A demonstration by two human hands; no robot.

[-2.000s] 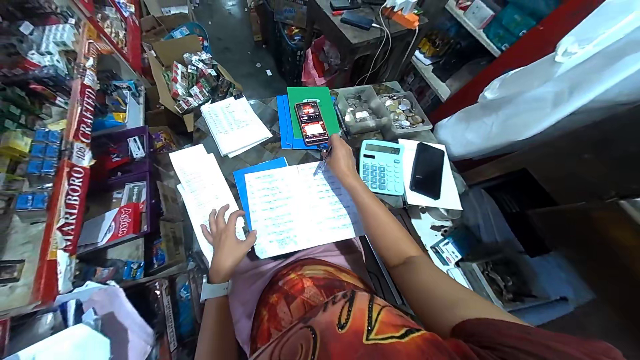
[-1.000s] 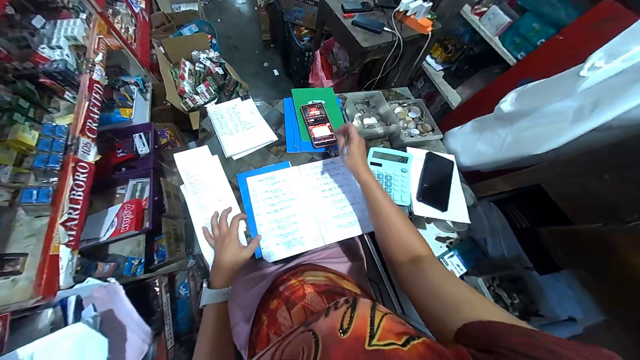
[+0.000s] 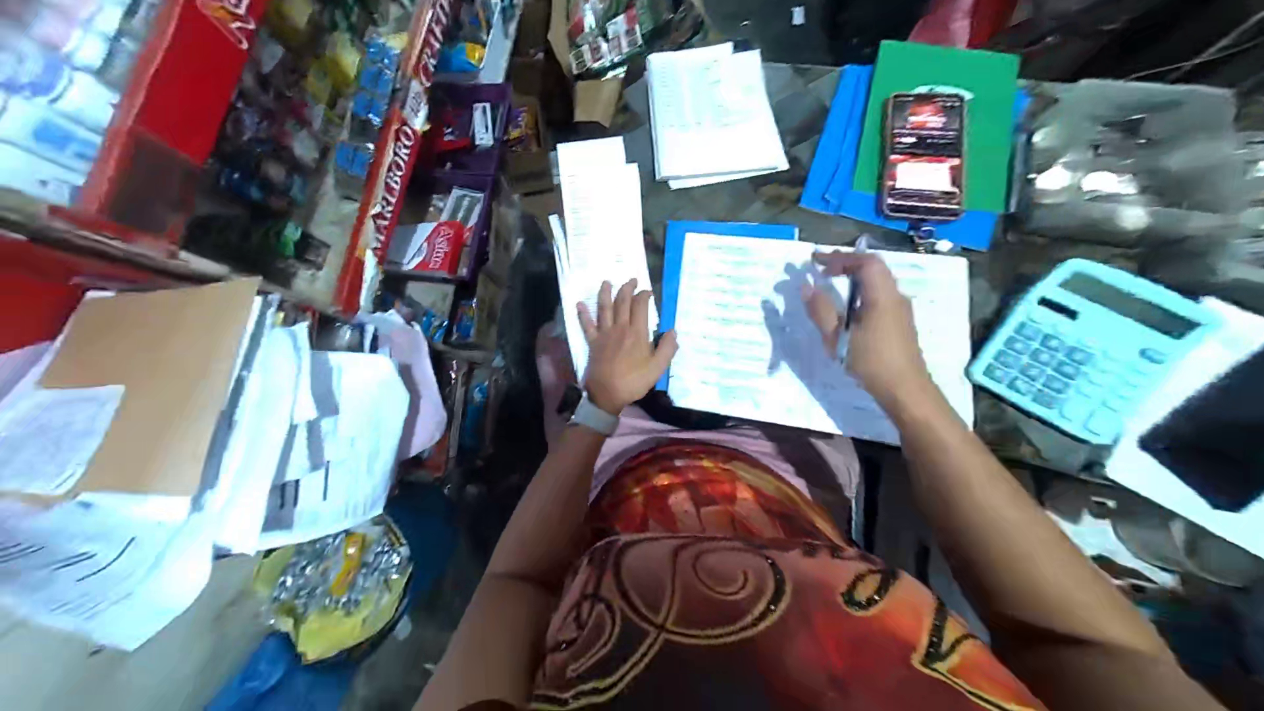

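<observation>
An open notebook with handwritten lines (image 3: pixel 731 326) lies on the table, over a blue folder (image 3: pixel 674 259). My right hand (image 3: pixel 874 321) is above its right page, closed on a pen (image 3: pixel 848 314) that points down toward the paper. Flat on a stack of long paper sheets (image 3: pixel 604 222) rests my left hand (image 3: pixel 627 346), fingers spread, beside the notebook's left edge. A lit smartphone (image 3: pixel 923 156) sits on a green folder (image 3: pixel 987 128) beyond the notebook. To the right is a light blue calculator (image 3: pixel 1091 346).
More written sheets (image 3: pixel 711 118) lie at the table's far left. Clear containers of coins (image 3: pixel 1126 148) stand at the right, near a dark phone (image 3: pixel 1215 434) on white paper. Shelves of packaged goods (image 3: pixel 425 138) and a pile of papers with brown cardboard (image 3: pixel 148 375) are at left.
My right hand has moved from beside the smartphone to over the notebook's right page. My left hand has shifted from the notebook's left edge onto the long sheets. The view has swung left.
</observation>
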